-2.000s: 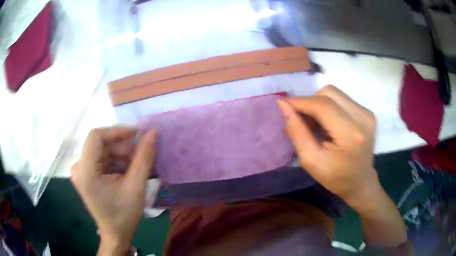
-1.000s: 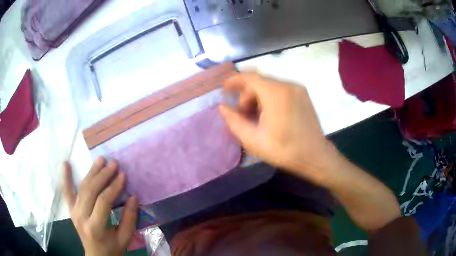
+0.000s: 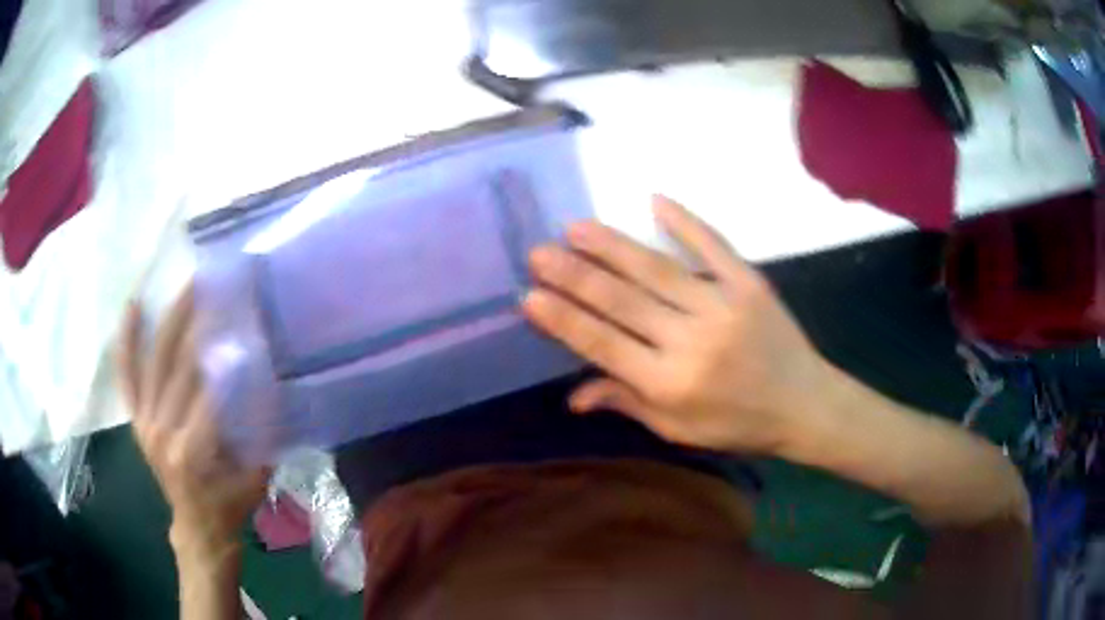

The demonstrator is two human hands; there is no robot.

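Note:
The clear bluish sewing template (image 3: pixel 485 371) lies closed and slanted at the table's front edge. A mauve panel (image 3: pixel 388 267) shows through it inside a rounded-rectangle slot with dark edges. My left hand (image 3: pixel 182 424) is blurred at the template's left end; its fingers are along that edge and the template hides part of the hand, and it appears to hold the edge. My right hand (image 3: pixel 715 345) lies with fingers extended and a little apart, fingertips on the template's right part. Any dark red layer under the mauve is hidden.
Dark red pieces lie at the left (image 3: pixel 49 182) and right (image 3: pixel 875 148) of the white table. Black-handled scissors (image 3: pixel 939 79) lie by the grey machine bed (image 3: pixel 715 30). Mauve panels (image 3: pixel 136 18) are at the upper left. A red bin (image 3: pixel 1030 285) stands below right.
The template's upper leaf has been folded down over the mauve panel. My right hand has left the panel's upper corner and now rests on the closed template. My left hand has moved up slightly.

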